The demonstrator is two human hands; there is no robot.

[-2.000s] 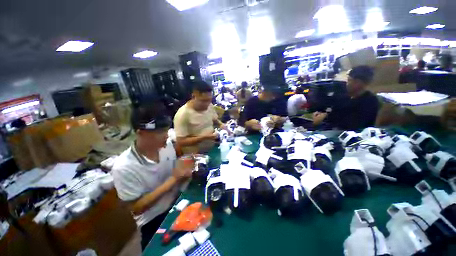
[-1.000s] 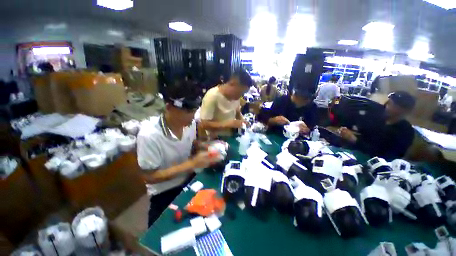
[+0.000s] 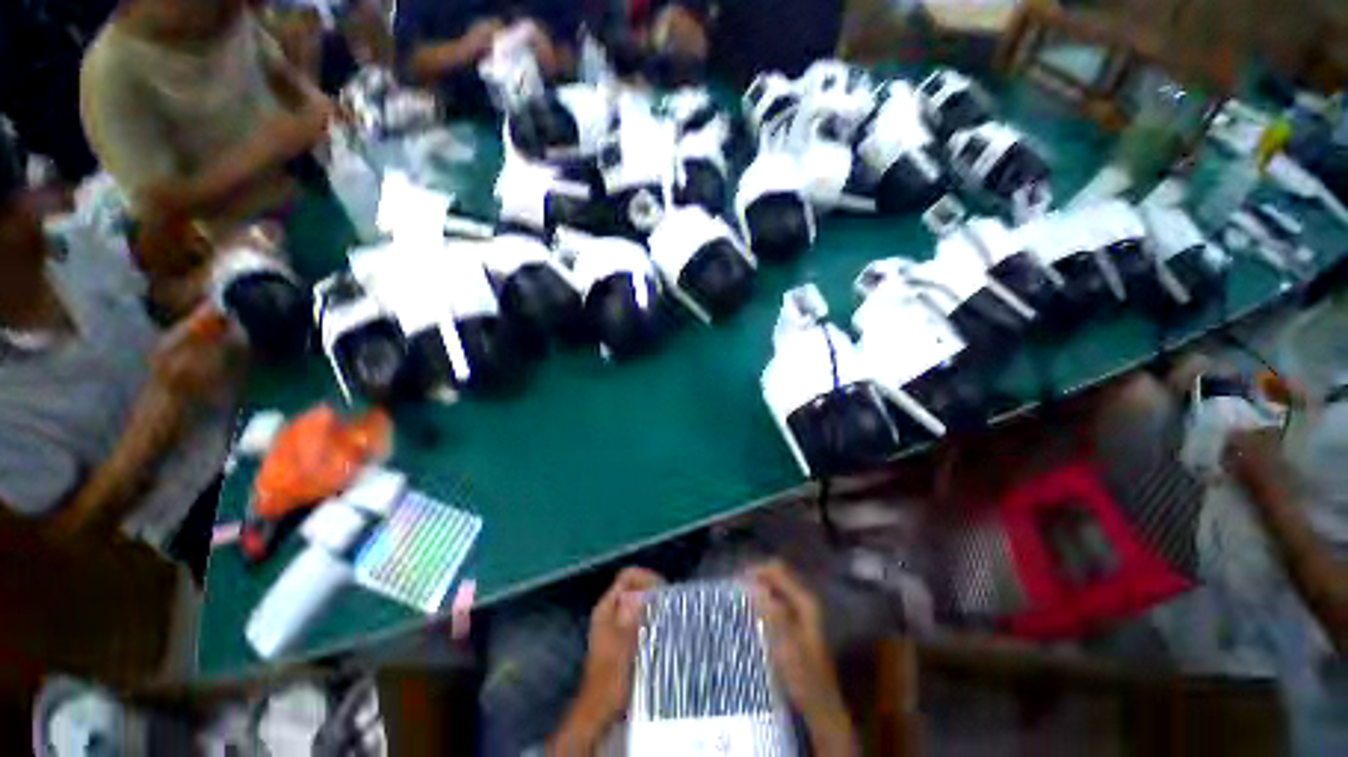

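Observation:
A white block or sheet stack with many narrow dark stripes (image 3: 707, 666) is held over my lap, below the table's near edge. My left hand (image 3: 609, 651) grips its left side and my right hand (image 3: 798, 643) grips its right side. The picture is blurred, so the print cannot be read. A sticker sheet with rows of small coloured dots (image 3: 420, 549) lies at the table's near left corner, beside small white boxes (image 3: 337, 524) and a crumpled orange bag (image 3: 318, 462).
White-and-black cameras stand in rows on the green table (image 3: 591, 488), the nearest camera (image 3: 831, 392) by the front edge. A red stool (image 3: 1087, 547) is at the right. Workers sit left, across and right. Packed cameras (image 3: 288, 720) show bottom left.
The view has tilted down and turned right. Both my hands and the striped white block have come into view. The red stool and the person at the right have also appeared.

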